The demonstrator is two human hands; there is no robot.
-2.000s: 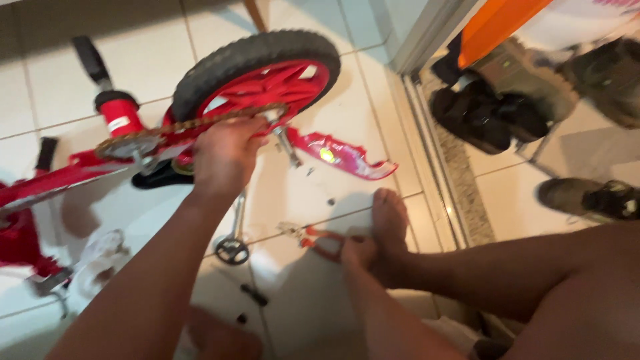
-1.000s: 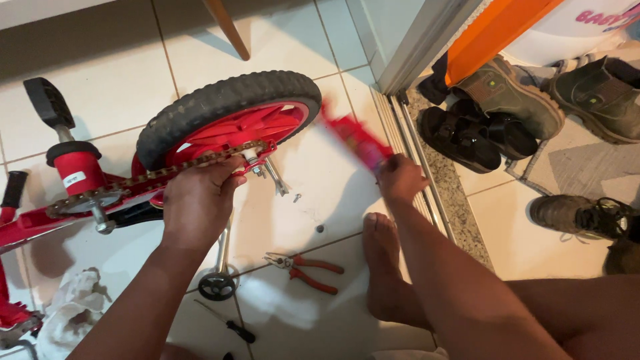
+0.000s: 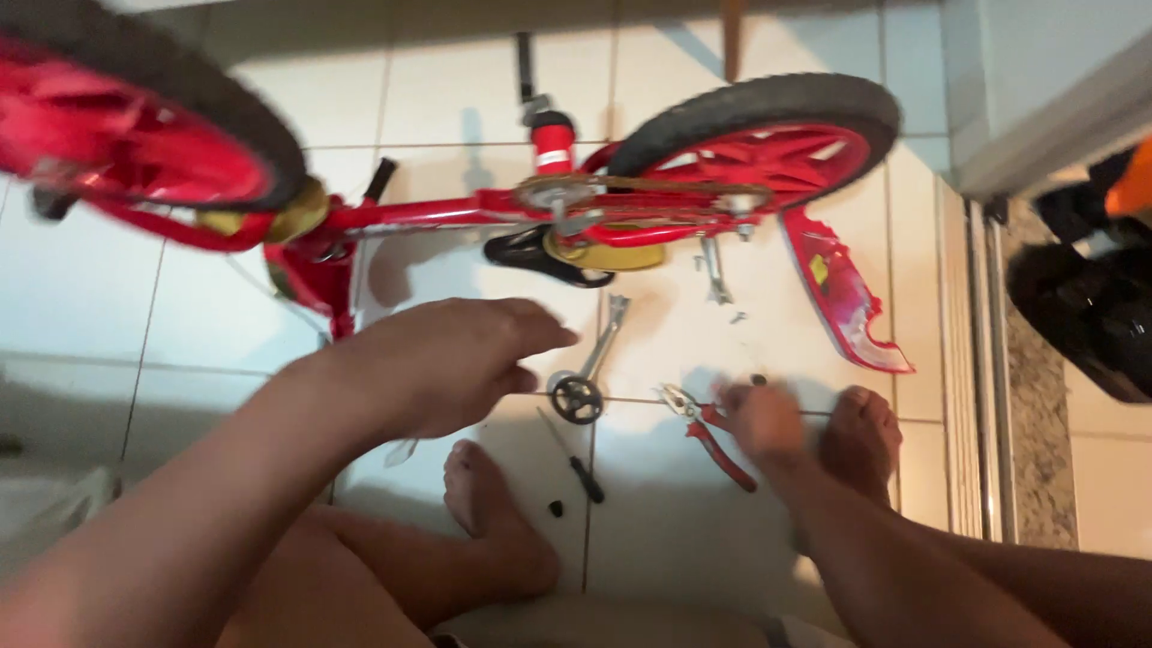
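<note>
A small red bicycle [image 3: 432, 212] lies upside down across the floor, its chain and toothed rear tyre [image 3: 765, 108] at the upper right. My left hand [image 3: 441, 364] hangs below the frame, fingers loosely spread, holding nothing. My right hand [image 3: 765, 418], blurred, is at one red handle of the combination pliers [image 3: 720, 453]; whether it grips them cannot be told. Between the hands lie a wrench [image 3: 610, 331], a black round wheel-like part [image 3: 577, 400] and a screwdriver [image 3: 586, 477]. The red plastic chain guard [image 3: 841, 297] rests right of the rear wheel. Another wrench [image 3: 715, 270] lies below the hub.
The front wheel [image 3: 153, 117] fills the upper left. My bare feet [image 3: 486, 495] are beside the tools. Small hardware [image 3: 738, 317] and a black cap [image 3: 555, 508] lie on the tiles. A sliding-door track [image 3: 985, 378] and dark footwear [image 3: 1080, 315] are at the right.
My left hand has left the chain area and come down toward me. My right hand has let go of the red chain guard, now on the floor, and moved to the pliers. The view has shifted left.
</note>
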